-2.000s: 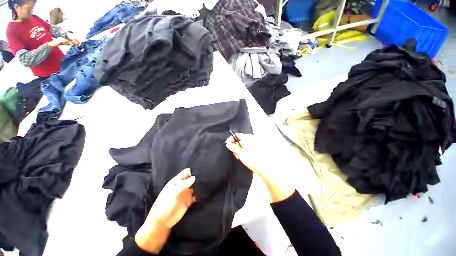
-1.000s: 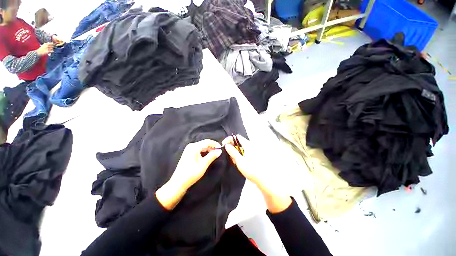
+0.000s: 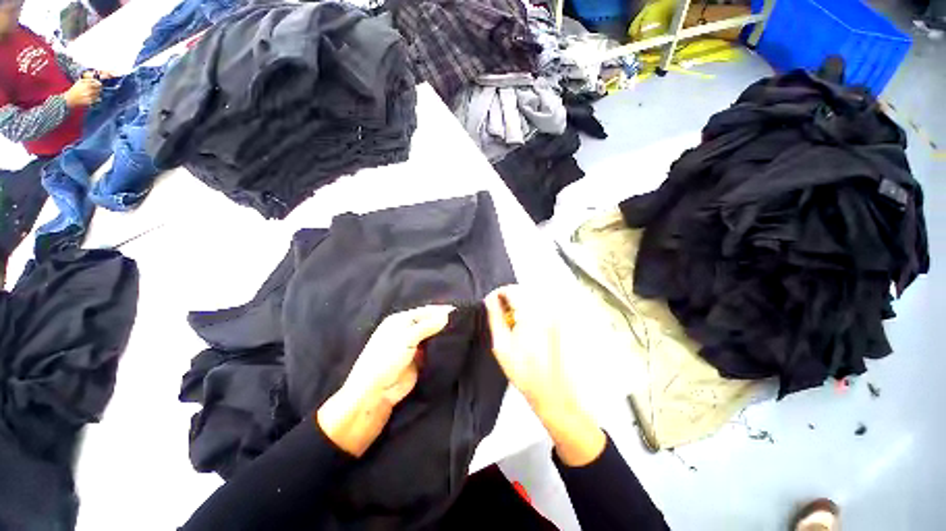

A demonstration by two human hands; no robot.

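Note:
A black garment [image 3: 363, 270] lies spread on the white table [image 3: 156, 415] in front of me, its near end hanging toward my lap. My left hand [image 3: 389, 363] pinches a fold of it near the middle right. My right hand [image 3: 524, 347] is just right of that, its fingertips at the same raised edge. A small orange-yellow part of the thread snips [image 3: 507, 309] shows at my right fingers; the rest is hidden in the hand.
A charcoal garment pile [image 3: 290, 104] is at the far side, a crumpled black garment [image 3: 67, 342] at left. A large black heap [image 3: 788, 228] lies right over beige cloth [image 3: 674, 384]. A blue crate [image 3: 835, 42] and a person in red [image 3: 36, 78] are beyond.
My left hand has moved up from the lower cloth to beside my right hand. Both now pinch the garment's edge, and the snips' dark blades no longer show. The view has shifted slightly.

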